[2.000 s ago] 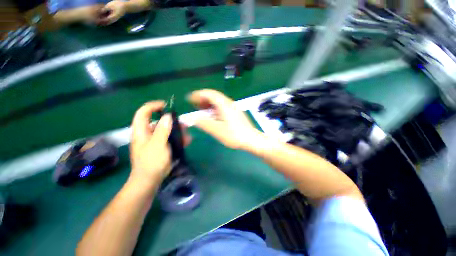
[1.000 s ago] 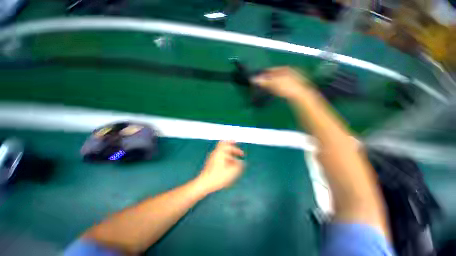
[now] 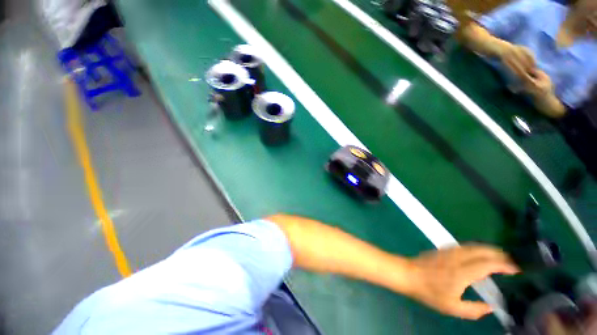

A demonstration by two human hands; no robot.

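Note:
My left hand [image 3: 458, 278] reaches over the white bench edging at the lower right, its thumb and fingers apart and nothing in them. Beyond its fingertips is a blurred dark mass with a greyish round part [image 3: 551, 313], too unclear to name. A skin-toned patch at the bottom right corner may be my right hand, blurred and cut off by the edge. Three dryer heads [image 3: 275, 116], black cylinders with silver ring faces and dark centre holes, stand grouped on the green bench. A dark dryer-like piece [image 3: 533, 226] lies on the belt.
A grey-black display unit [image 3: 357, 173] with gold discs and blue digits sits against the white edging [image 3: 419, 216]. Across the conveyor [image 3: 366, 85], a person in light blue works with both hands. A blue stool [image 3: 98, 69] stands on the grey floor beyond the bench, near a yellow line.
The view has swung left, bringing the heads, floor and stool into sight. My left hand now reaches to the edging. My right hand, earlier over the belt with a dark piece, is no longer clearly seen.

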